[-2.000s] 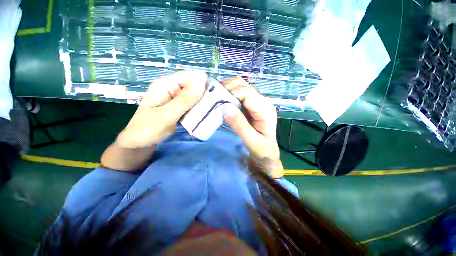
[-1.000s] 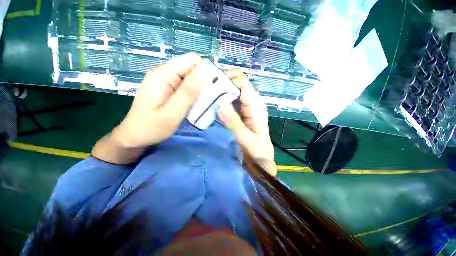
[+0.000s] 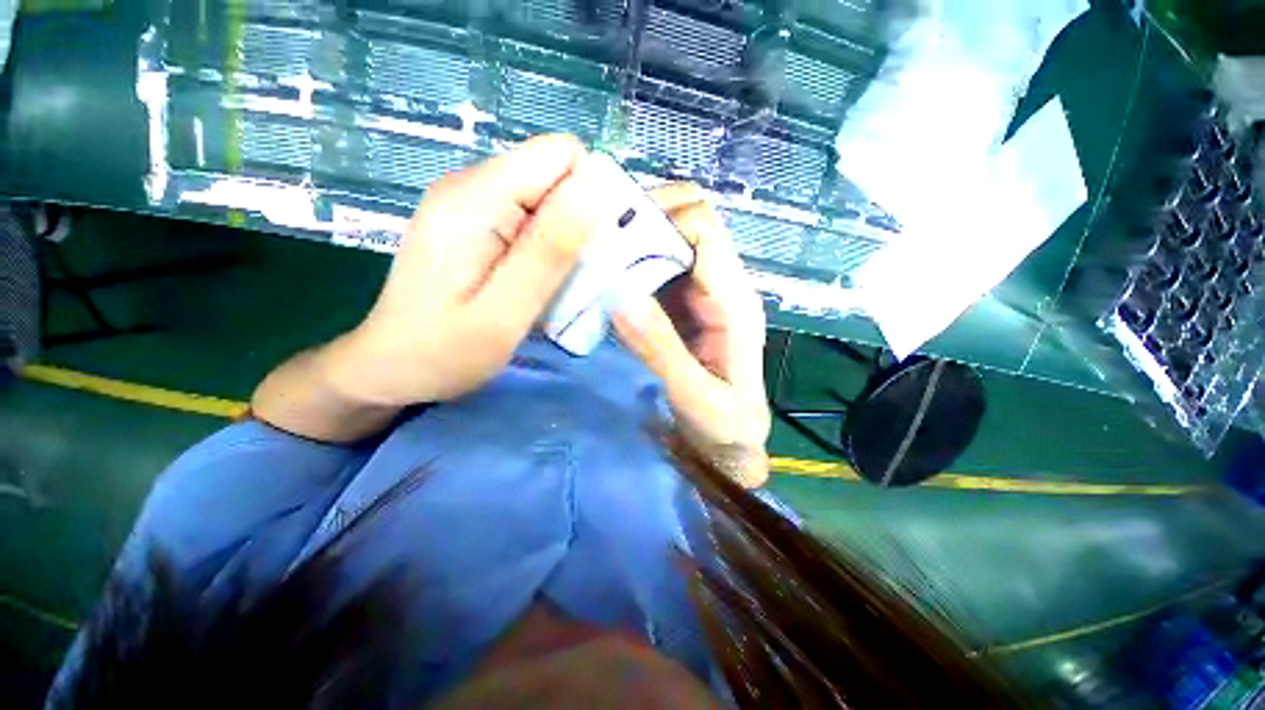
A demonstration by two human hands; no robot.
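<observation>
A white device housing (image 3: 611, 239) with a small dark slot and a thin dark curved line is held tilted in front of my chest, between both hands. My left hand (image 3: 479, 271) grips its left side, with thumb and fingers at the upper corner. My right hand (image 3: 705, 333) grips its right side, with the thumb on the lower part of the face. The fingertips hide parts of the edges. The clear blister tray (image 3: 402, 72) with rows of rectangular pockets lies on the bench just beyond my hands.
White sheets (image 3: 971, 236) and a crumpled white cloth or wrap (image 3: 932, 104) lie right of the tray. A second blister tray with dark pockets (image 3: 1204, 278) is at the far right. A round black stool (image 3: 916, 420) stands below the bench edge. Blue items (image 3: 1196, 663) are at the lower right.
The view has shifted a little. Both hands still hold the housing, now slightly higher in the picture and turned a little. Less of the dark line on its face shows.
</observation>
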